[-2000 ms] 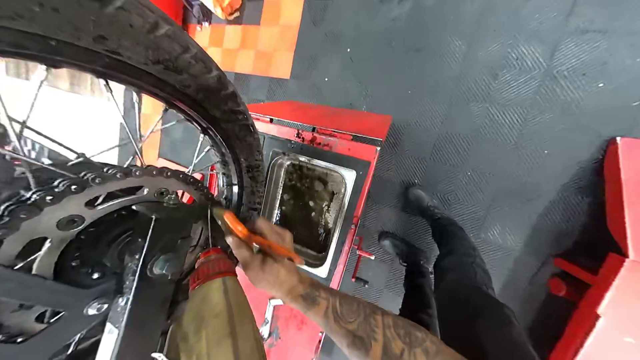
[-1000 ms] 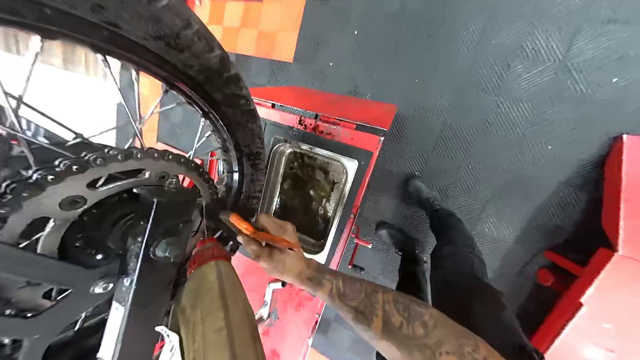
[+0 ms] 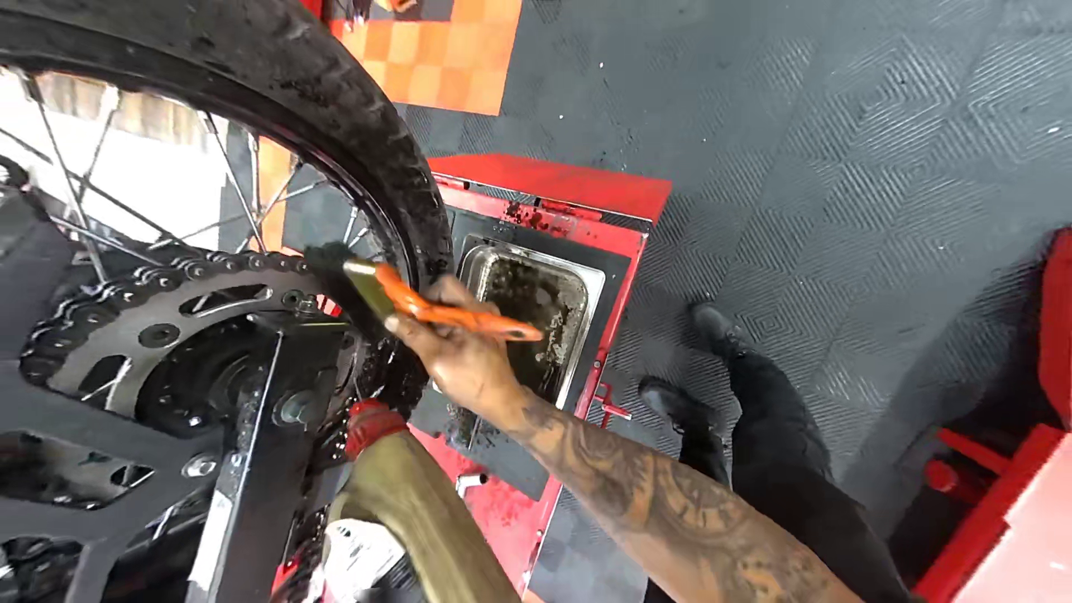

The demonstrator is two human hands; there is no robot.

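My right hand [image 3: 473,364], at the end of a tattooed forearm, grips a paintbrush [image 3: 456,316] by its orange handle. The dark bristles [image 3: 331,261] are at the chain [image 3: 197,268], near the upper right edge of the rear sprocket [image 3: 159,337] and beside the knobby tire [image 3: 368,109]. Some blur lies over the brush head. Below my hand is an olive cylinder [image 3: 419,494], apparently a muffler, with a red plug [image 3: 370,427] in its end. A metal tray [image 3: 588,322] of dark liquid sits behind my fingers. My left hand is not in view.
The tray is set in a red stand [image 3: 578,186] with dark splatter on its top. The swingarm [image 3: 251,452] crosses the lower left. Legs in black trousers [image 3: 804,469] extend over the grey tiled floor [image 3: 804,201]. Red equipment [image 3: 997,536] stands at the right edge.
My right hand and the paintbrush have moved upward in view. The bristles, lower near the tire before, now show beside the chain at the sprocket's upper right.
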